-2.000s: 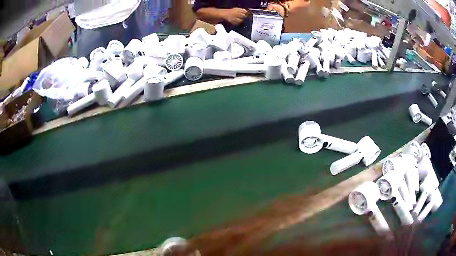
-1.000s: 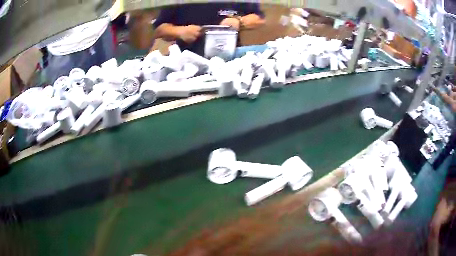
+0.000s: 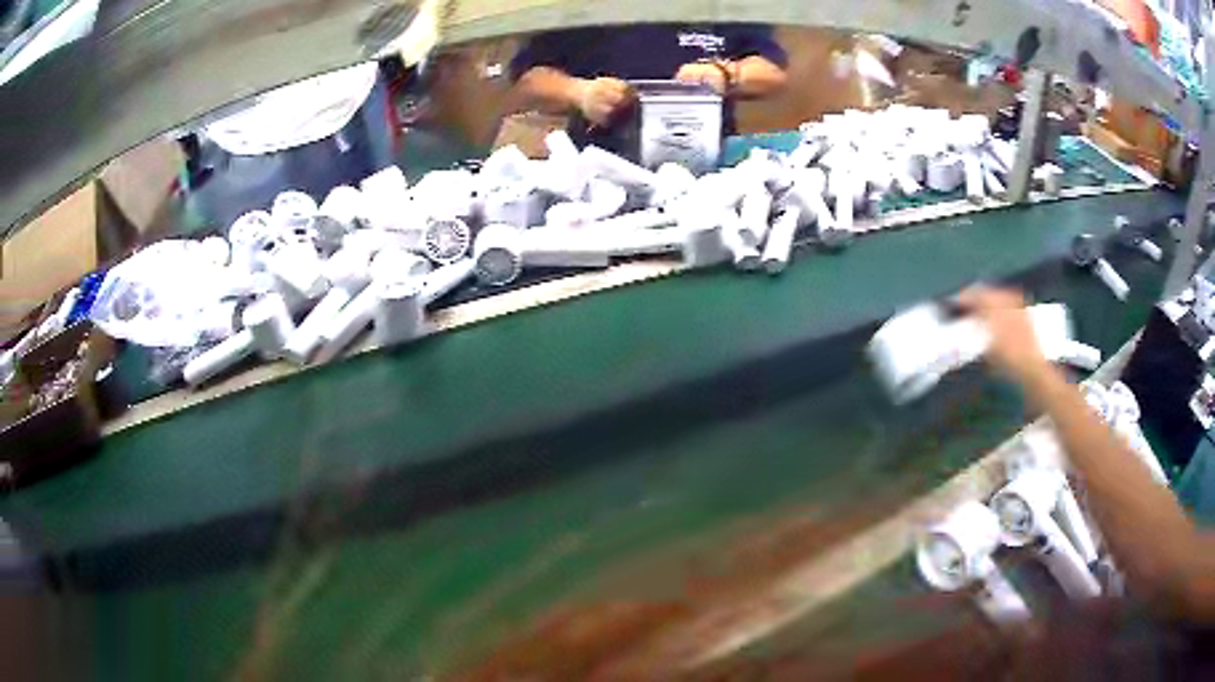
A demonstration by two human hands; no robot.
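Neither of my hands can be made out; the bottom of the picture is a brown blur. A bare forearm comes in from the lower right edge, apparently another person's. Its hand is on a blurred white handheld fan [image 3: 919, 350] over the far part of the green conveyor belt [image 3: 586, 400]. Another white fan [image 3: 1053, 328] shows just right of that hand, partly hidden. Near white fans [image 3: 953, 553] lie in a small heap on the near bench at right, partly covered by the forearm.
A large heap of white fans [image 3: 513, 200] lies along the far side, with a clear plastic bag [image 3: 147, 287] and a parts carton [image 3: 60, 400] at left. A person in dark clothing stands behind, hands at a labelled box [image 3: 681, 127]. A metal beam [image 3: 267, 80] crosses the top.
The two fans lying together on the belt have gone from view after moving left. The forearm has reached in from the right onto a fan. The view has shifted left, then back right.
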